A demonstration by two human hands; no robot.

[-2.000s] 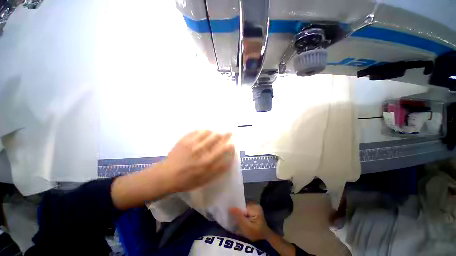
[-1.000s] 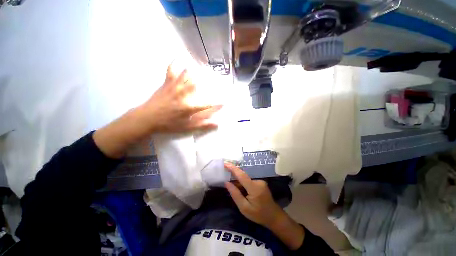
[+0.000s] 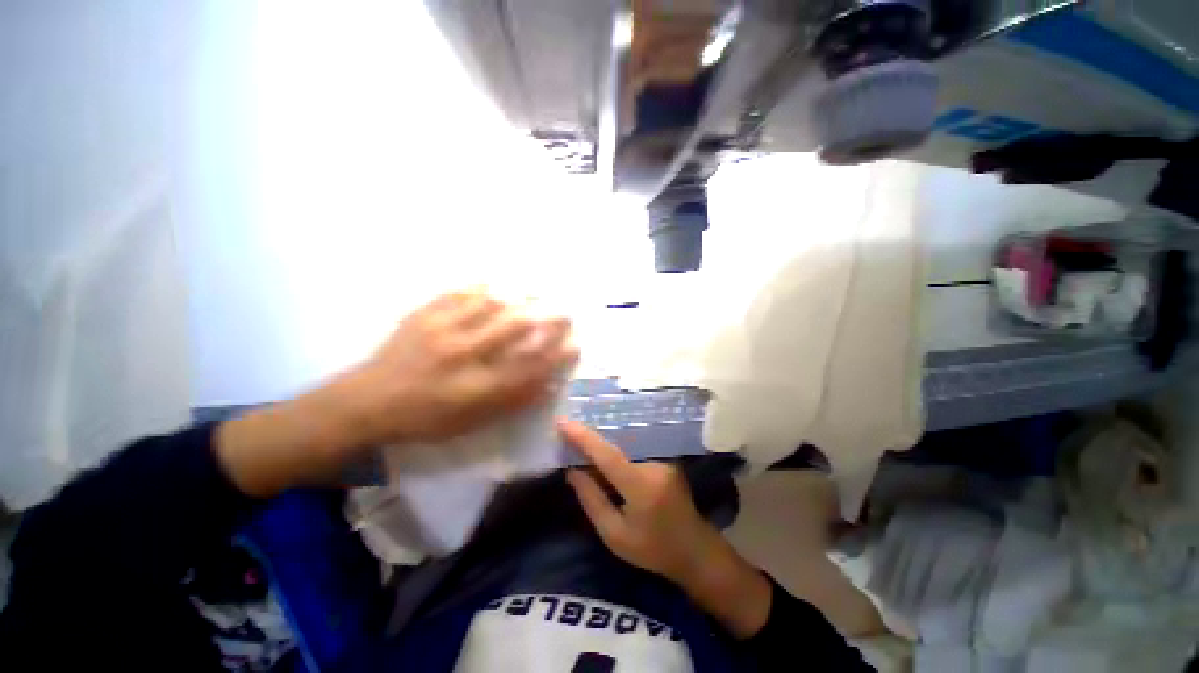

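A white cut panel (image 3: 454, 493) lies over the table's front edge and hangs below it. My left hand (image 3: 467, 362) is blurred, with its fingers bunched on the panel's upper part. My right hand (image 3: 651, 519) is below the table edge, right of the panel. Its index fingertip is at the panel's right edge, and thumb and index are apart. The needle area is lost in glare beside the dark cylindrical attachment (image 3: 679, 237).
Cream cut panels (image 3: 815, 355) lie right of the needle and hang over the edge. The sewing machine head (image 3: 1026, 99) is above. A clear tray (image 3: 1072, 287) stands at right. White fabric pieces (image 3: 92, 316) lie left, a blue bin (image 3: 316, 579) below left, and a pale fabric pile (image 3: 999, 579) lower right.
My left hand has come from spread flat on the cloth to bunched nearer the front edge. My right fingers have parted beside the panel. The camera view has shifted slightly.
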